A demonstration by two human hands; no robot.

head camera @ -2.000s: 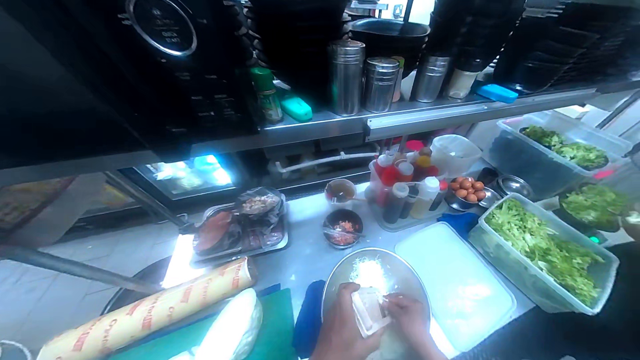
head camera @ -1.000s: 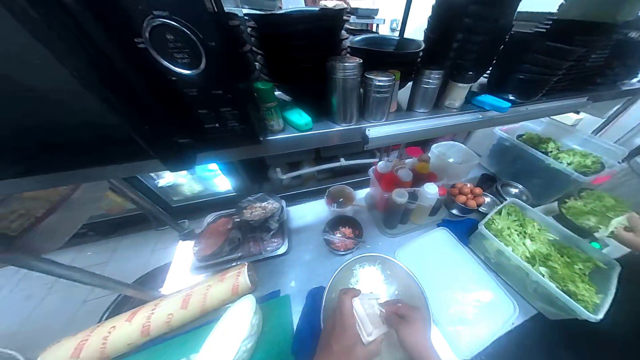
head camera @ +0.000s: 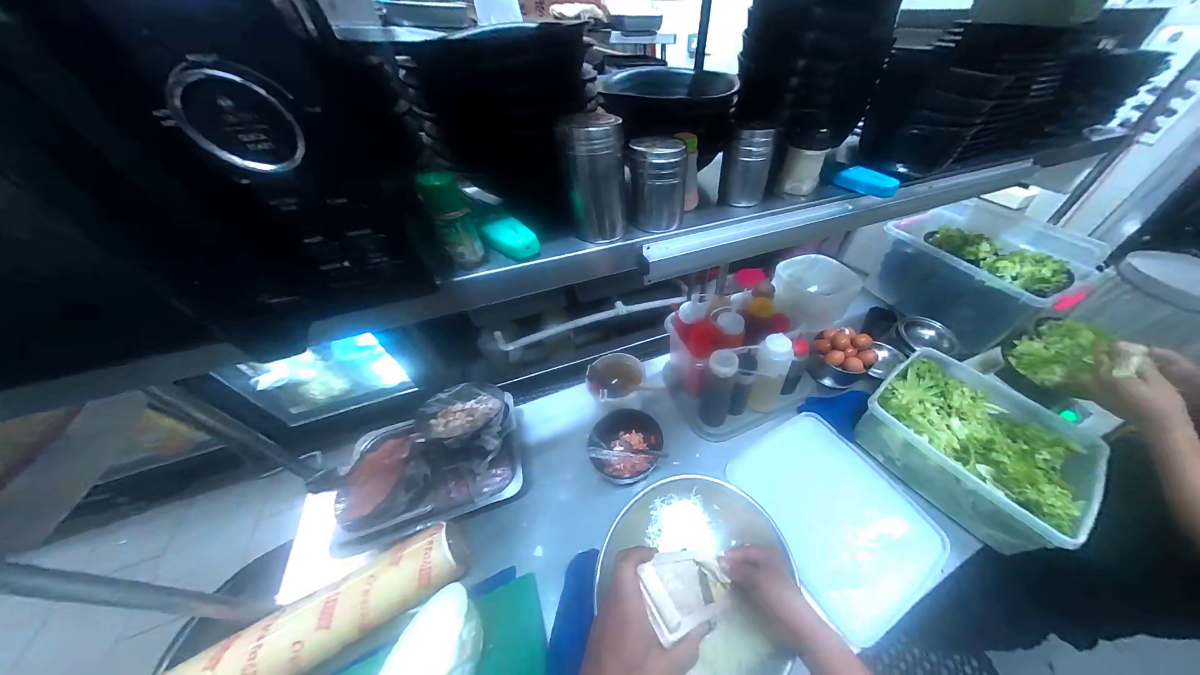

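Over a wide metal bowl (head camera: 614,525) at the lower middle, my left hand (head camera: 633,609) holds a whitish rectangular piece (head camera: 667,595); whether it is food or a small tool I cannot tell. The fingers of my right hand (head camera: 764,586) pinch at its right edge, and what they hold there is too blurred to name. White shreds (head camera: 682,520) lie in the far part of the bowl. A dark bowl with pinkish chopped food (head camera: 628,447) sits just beyond it, and a white plastic lid (head camera: 844,516) lies to its right.
A tray of wrapped food (head camera: 427,469), a printed roll (head camera: 347,600) and a green board (head camera: 516,619) are at left. Sauce bottles (head camera: 773,370), eggs (head camera: 844,352) and a tub of leafy greens (head camera: 975,450) stand at right. A co-worker's hand (head camera: 1139,380) holds greens. A metal shelf (head camera: 562,267) spans above.
A co-worker's hands have come in at the right edge and now hold greens over a bowl there. My hands stay over the metal bowl, with small shifts of the fingers on the whitish piece.
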